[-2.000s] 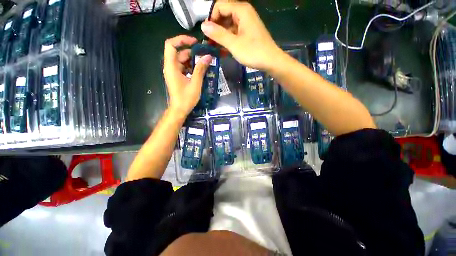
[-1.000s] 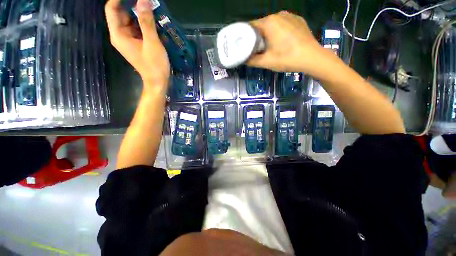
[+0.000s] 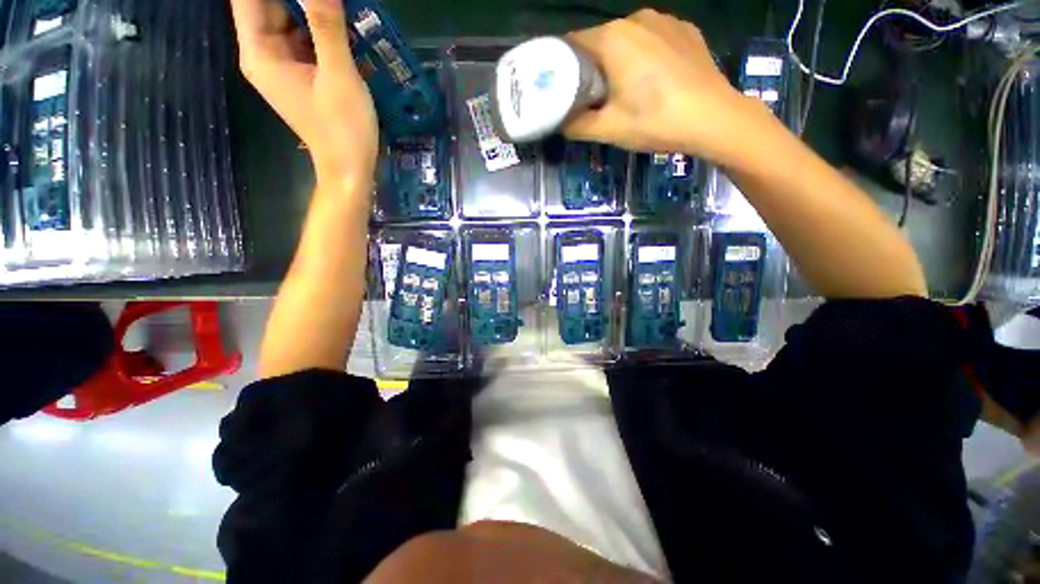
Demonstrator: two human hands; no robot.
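Note:
My left hand (image 3: 314, 91) holds a teal-blue electronic unit (image 3: 393, 71) tilted above the back left of the clear blister tray (image 3: 458, 306); its far end is hidden by the hand. My right hand (image 3: 650, 86) grips the white barcode scanner (image 3: 545, 89), its rounded head pointing left over the tray. A white barcode label (image 3: 492, 134) lies in a back-row pocket that has no unit in it, just left of the scanner head. Several like units lie in the other pockets, such as one in the front row (image 3: 494, 293).
A stack of clear trays (image 3: 171, 160) stands at the left on the dark green mat (image 3: 265, 217). At the right lie a white cable (image 3: 872, 23), dark cords (image 3: 895, 137) and more trays (image 3: 1023, 217). A red stool (image 3: 183, 354) and a person's arm (image 3: 1004, 411) are beyond the bench edge.
My left hand has moved from the back-left pockets to the upper left with the unit. My right hand has taken hold of the scanner and brought it over the tray.

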